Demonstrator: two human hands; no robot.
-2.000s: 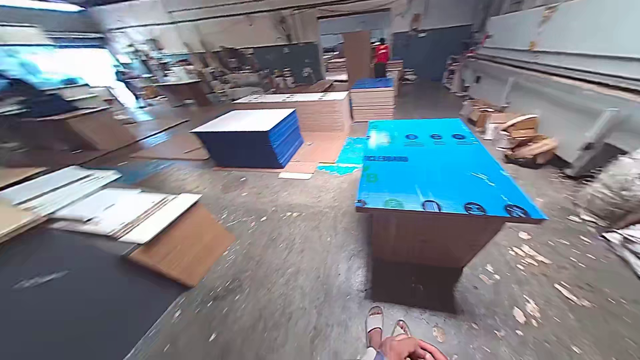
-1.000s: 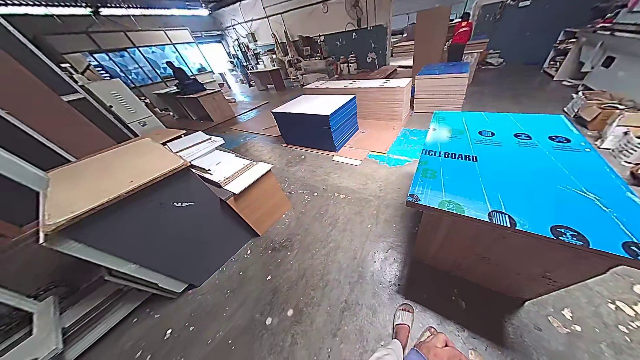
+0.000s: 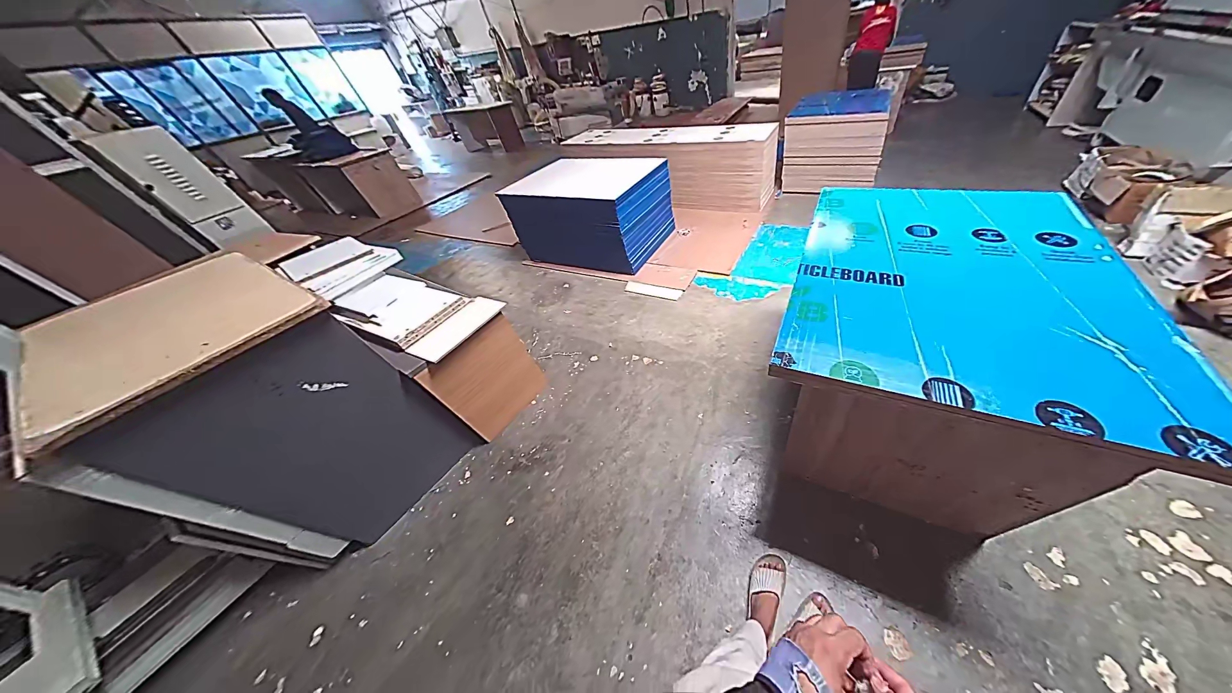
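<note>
My left hand [image 3: 826, 647], with a blue cuff at its wrist, is low in the view, right of centre, in front of my sandalled feet. My right hand [image 3: 881, 674] is partly cut off by the bottom edge and lies against the left one. The two hands touch each other; whether anything small is between their fingers cannot be made out. Nearest to them stands a brown board table [image 3: 885, 452] topped by a blue printed particleboard cover sheet [image 3: 1001, 308]. The sandal [image 3: 767, 577] shows on the concrete floor just beyond my hands.
A blue-sided panel stack [image 3: 587, 226] stands ahead, with more board stacks [image 3: 722, 168] behind. Dark and tan panels [image 3: 279, 423] lean at the left beside a grey metal cabinet [image 3: 173, 183]. A person in red [image 3: 874, 34] stands far back. Cardboard boxes [image 3: 1121, 183] lie at the right.
The view has swung to the left, bringing the leaning panels and the grey cabinet in more fully. My hands stay together low in front of me.
</note>
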